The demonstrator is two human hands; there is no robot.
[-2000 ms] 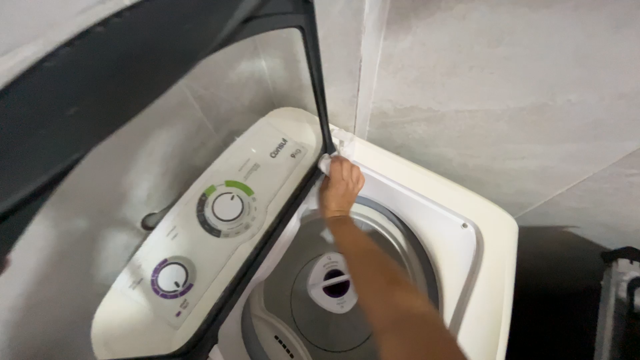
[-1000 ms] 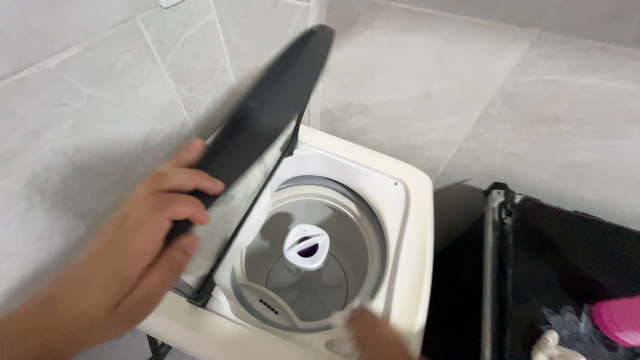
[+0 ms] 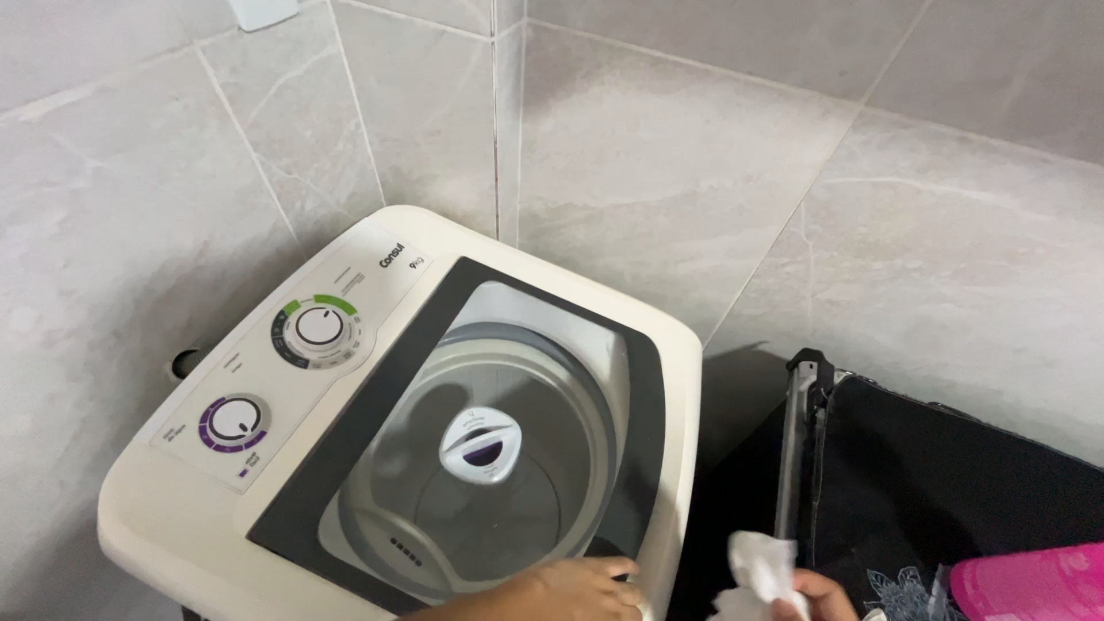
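A white Consul top-load washing machine (image 3: 138, 509) stands in the corner with its dark-framed glass lid (image 3: 345, 448) down. Through the glass show the drum and a white agitator cap (image 3: 480, 446) with a purple centre. Two dials, one ringed green and grey (image 3: 320, 326), one ringed purple (image 3: 235, 419), sit on the control panel. One hand (image 3: 586, 591), its arm entering from the lower left, rests at the lid's front edge; I take it as my left hand. My right hand (image 3: 815, 597), partly cut off by the bottom edge, pinches a crumpled white cloth or paper (image 3: 761, 569).
Right of the machine is a black surface (image 3: 940, 483) with a metal rail (image 3: 792, 457) along its side. A pink container (image 3: 1031, 582) and a clear patterned plastic piece (image 3: 901, 593) lie on it. Tiled walls (image 3: 673, 172) meet behind the machine, and a round wall opening (image 3: 185, 362) shows at left.
The washer lid, raised in both earlier frames, is now closed. The hand that held the lid's edge one second ago has come down to the machine's front.
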